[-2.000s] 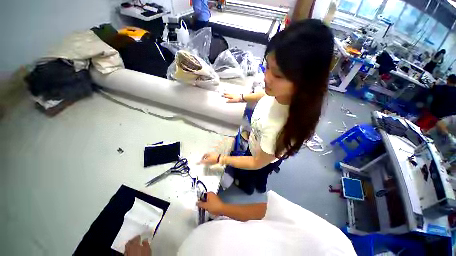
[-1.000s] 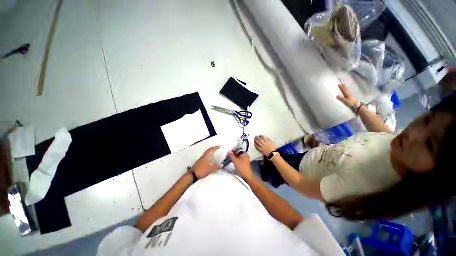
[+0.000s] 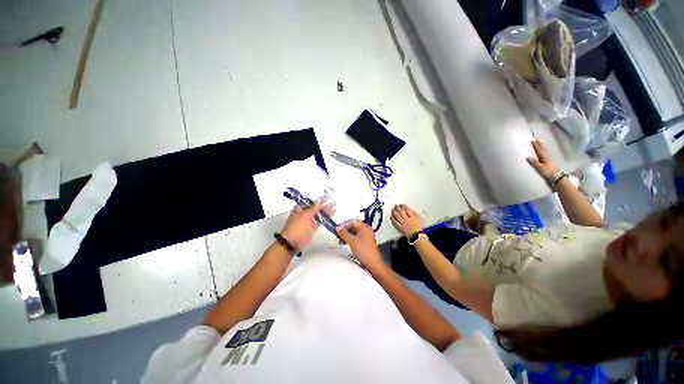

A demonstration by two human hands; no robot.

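Observation:
A slim dark item (image 3: 298, 198), seemingly in clear plastic, lies slantwise between my hands, its far end over the white paper pattern (image 3: 279, 185). My left hand (image 3: 303, 225) grips its middle. My right hand (image 3: 360, 240) holds its near end; the fingers partly hide it. The pattern lies on the right end of the black fabric (image 3: 172, 202). Silver-bladed scissors (image 3: 364, 166) lie right of the fabric, blades pointing left. The dark handles of second scissors (image 3: 372, 215) show below them. A small stack of black pieces (image 3: 375, 136) lies beyond the scissors.
Another person's hand (image 3: 406, 219) rests at the table edge beside the second scissors; their other hand (image 3: 541, 160) touches the pale fabric roll (image 3: 480, 97). A curved white piece (image 3: 81, 217) lies over the fabric's left end. Far left are a wooden strip (image 3: 88, 52) and dark-handled scissors (image 3: 51, 35).
My left hand has left the pattern and joined my right on the slim item. Since a second ago, the item has come up and left over the pattern. The view has swung around.

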